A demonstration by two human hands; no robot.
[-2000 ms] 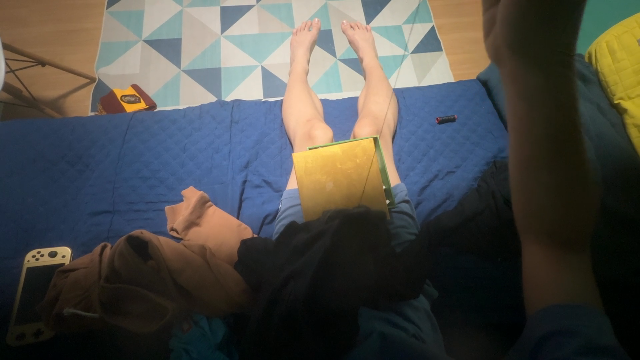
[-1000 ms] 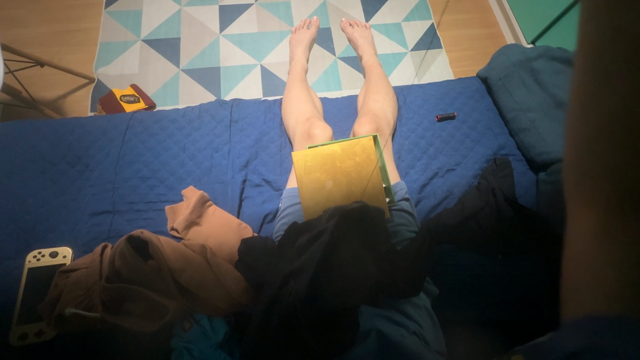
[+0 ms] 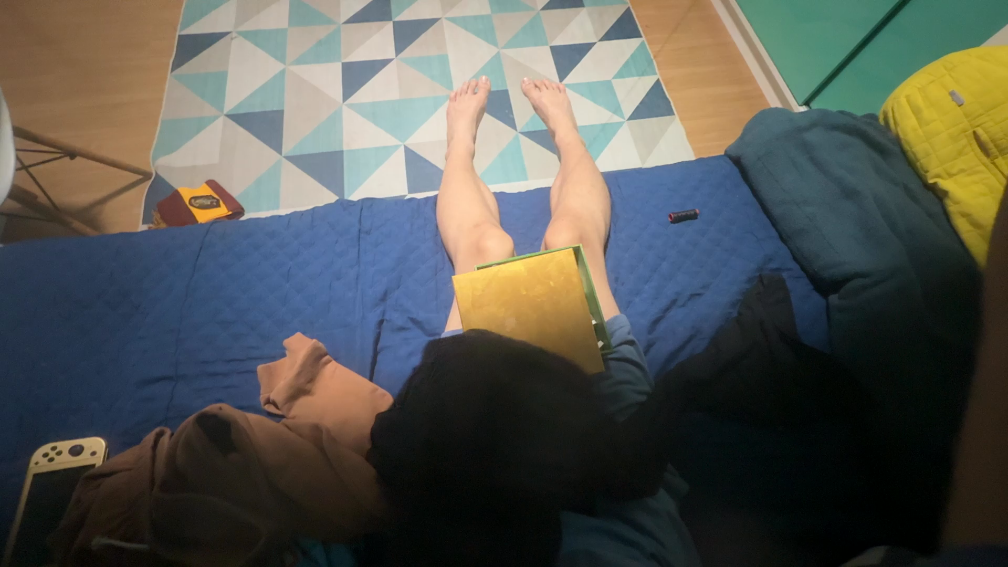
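Note:
Neither of my hands shows; only a blurred, dark strip of my right arm runs along the right edge. A gold-coloured flat lid or board (image 3: 528,303) lies at a slant over a green box (image 3: 591,287) on my lap, with part of the green rim uncovered at the top and right. Black cloth (image 3: 504,417) covers its lower edge. Left of the lap lies a bunched brown garment (image 3: 268,465) on the blue quilted cover (image 3: 299,260). A small dark cylinder with red ends (image 3: 683,215) rests on the cover right of my legs.
A handheld game console (image 3: 55,488) lies at the lower left. A maroon and yellow cloth item (image 3: 201,202) sits by the cover's far edge, near wooden chair legs (image 3: 87,157). Teal folded fabric (image 3: 835,189) and a yellow quilted item (image 3: 953,126) are at right. Beyond lies a patterned rug (image 3: 315,102).
The raised right arm has moved out to the right edge, uncovering the teal fabric and the yellow item. The gold piece and green box have stayed put.

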